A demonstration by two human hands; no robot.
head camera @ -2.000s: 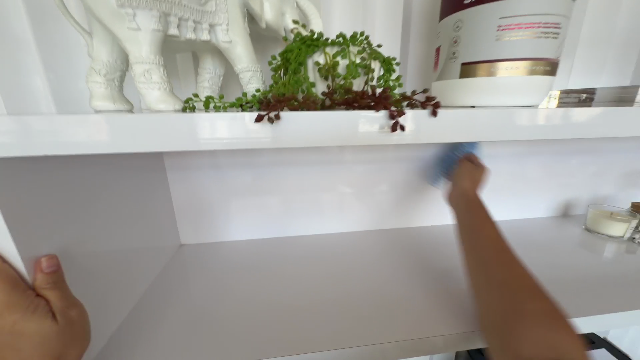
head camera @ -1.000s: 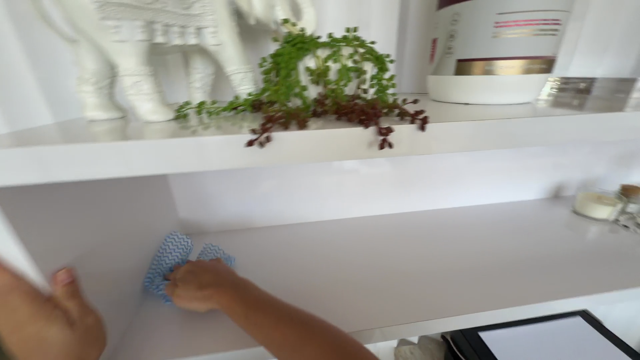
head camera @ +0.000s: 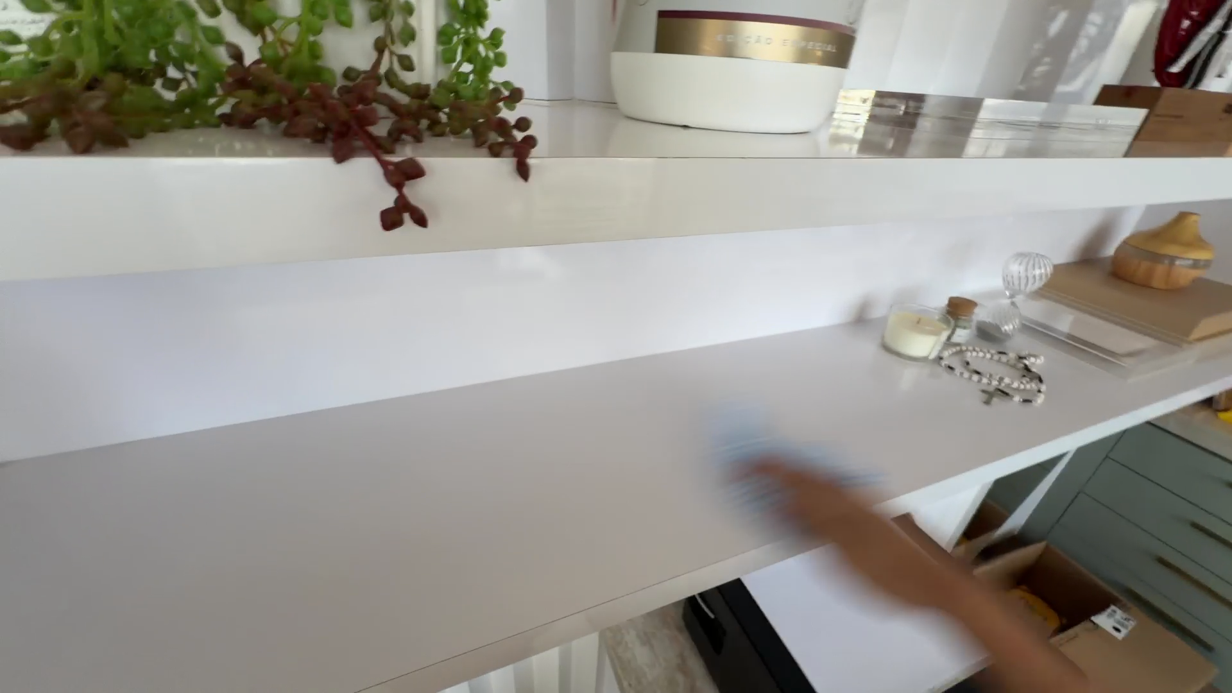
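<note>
Blurred by motion, my right hand [head camera: 794,491] is shut on a blue-and-white patterned cloth [head camera: 746,457]. Hand and cloth are over the front half of the glossy white lower shelf [head camera: 404,491], with the forearm reaching in from the bottom right. Whether the cloth presses flat on the shelf is too blurred to tell. Right of the cloth, a glass candle [head camera: 916,333], a small corked jar [head camera: 961,320] and a beaded rosary with a cross [head camera: 996,375] lie on the same shelf. My left hand is out of view.
The upper shelf's edge [head camera: 616,192] overhangs, with a trailing plant [head camera: 375,115] and a white tub [head camera: 731,87]. Further right stand a ribbed glass ornament [head camera: 1026,276] and a wood-toned diffuser [head camera: 1163,255]. Below are a black device [head camera: 736,635] and an open cardboard box [head camera: 1126,640].
My right hand has moved with the cloth from the shelf's left corner toward its right part. My left hand, earlier at the left side panel, is out of view. The view has shifted right.
</note>
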